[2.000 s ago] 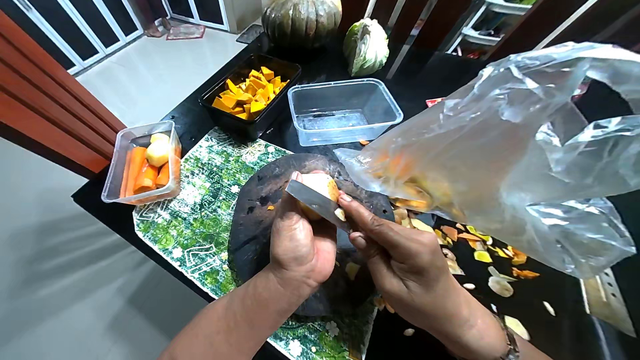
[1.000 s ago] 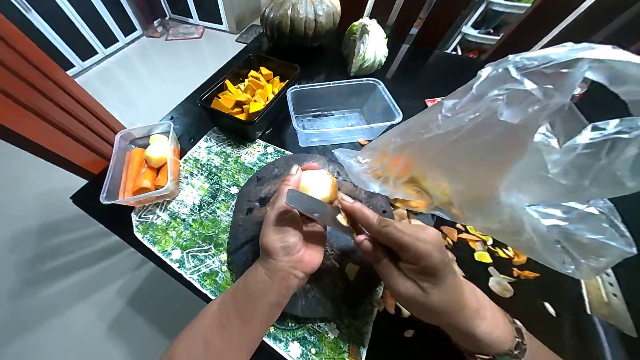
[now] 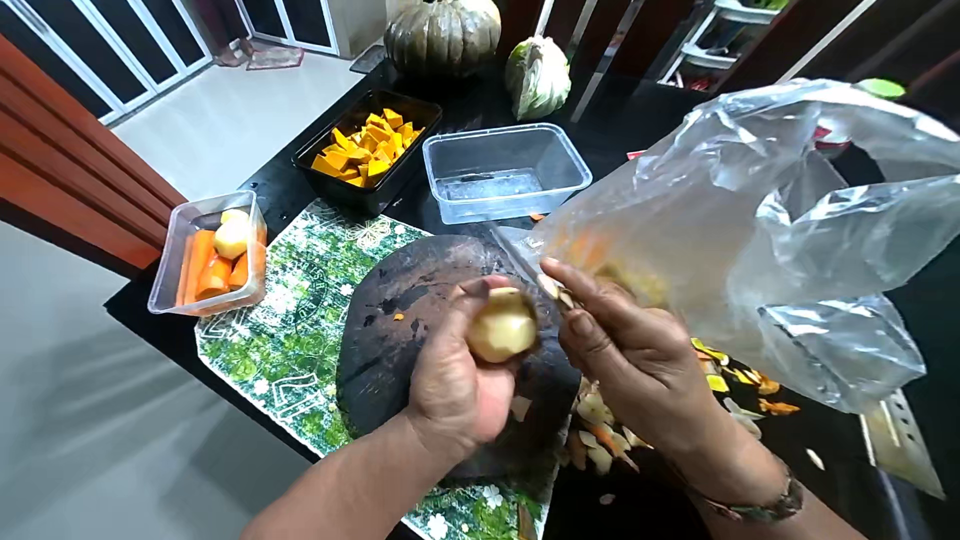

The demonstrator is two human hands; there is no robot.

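Observation:
My left hand (image 3: 465, 375) is closed around a mostly peeled potato (image 3: 504, 328) above a dark round chopping board (image 3: 397, 300). In my right hand (image 3: 637, 360) is a knife (image 3: 517, 259), its blade pointing up and left, apart from the potato, with bits of peel by my fingers. A clear plastic bag (image 3: 720, 210) with orange and yellow scraps inside lies right of the board. Peelings (image 3: 600, 435) are heaped on the black table below my right hand. The board rests on a green patterned mat (image 3: 300, 277).
A clear tub (image 3: 259, 289) of carrots and peeled potatoes stands left, a black tray (image 3: 360, 196) of cut pumpkin behind it. An empty clear container (image 3: 499, 211), a whole pumpkin (image 3: 442, 37) and a cabbage (image 3: 538, 79) stand farther back. A wide perforated blade (image 3: 904, 442) lies right.
The knife has moved off the potato to the right and now points away from me. My left hand has turned the potato, and more peeled surface shows.

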